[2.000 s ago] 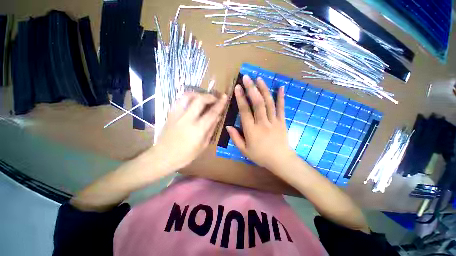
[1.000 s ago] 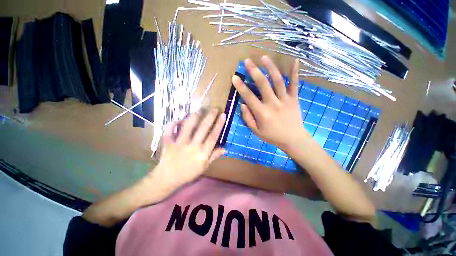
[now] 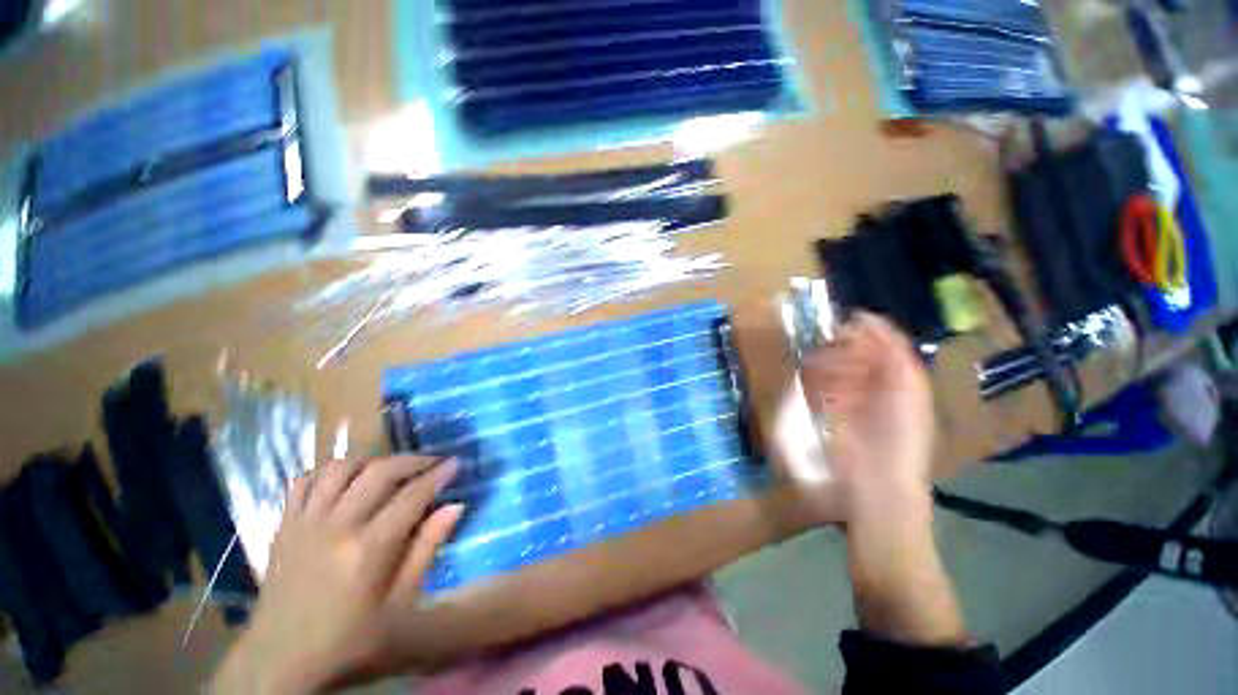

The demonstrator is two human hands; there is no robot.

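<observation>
A small blue solar panel (image 3: 584, 435) lies in front of me, with a dark strip along each short end. My left hand (image 3: 356, 550) rests at its left end, fingertips over the edge and the dark strip; nothing shows in it. My right hand (image 3: 872, 407) is blurred, right of the panel and beside the short silver ribbons (image 3: 804, 312); whether it holds anything cannot be told. More short ribbons (image 3: 269, 441) lie behind my left hand. Long silver ribbons (image 3: 523, 272) are spread beyond the panel.
Black strips lie at left (image 3: 143, 496), at right (image 3: 889, 265) and behind the long ribbons (image 3: 543, 204). A yellow block (image 3: 961, 306) and red-yellow scissor loops (image 3: 1154, 245) are right. Panels lie at back left (image 3: 163, 224), centre (image 3: 618, 61) and right (image 3: 971, 54).
The view has swung right and up. My right hand has left the panel's left end for the ribbons at right. My left hand now reaches over the panel's left edge.
</observation>
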